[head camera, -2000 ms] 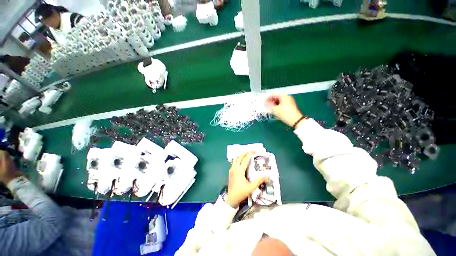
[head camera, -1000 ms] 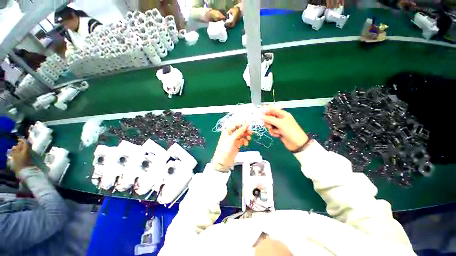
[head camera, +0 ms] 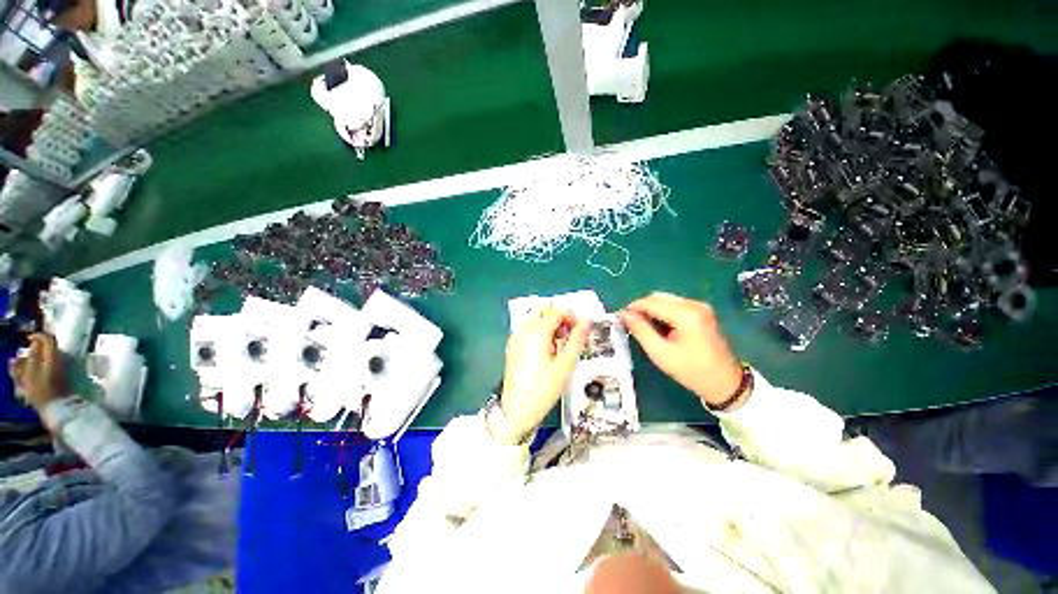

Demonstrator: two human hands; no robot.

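Note:
A white camera housing (head camera: 617,406) lies open side up at the bench's front edge, with a round black part and wires showing. My left hand (head camera: 537,366) is at its upper left, thumb and fingers pinched together. My right hand (head camera: 690,346) is at its upper right, also pinched. Anything thin between the fingertips is too small to tell. A tangled heap of thin white cords (head camera: 566,207) lies beyond the housing, one loop trailing towards me.
Several white housings (head camera: 389,369) stand in a row at left, before a heap of small dark parts (head camera: 331,250). Dark camera modules (head camera: 876,209) are piled at right. A blue bin (head camera: 279,511) is below the bench. A pale post (head camera: 564,75) rises at the conveyor strip. Another person's hand (head camera: 44,369) is far left.
Both my hands have come back from the cord heap to the top of the housing. The view has tilted downward. Some dark modules now lie spread at the pile's near left.

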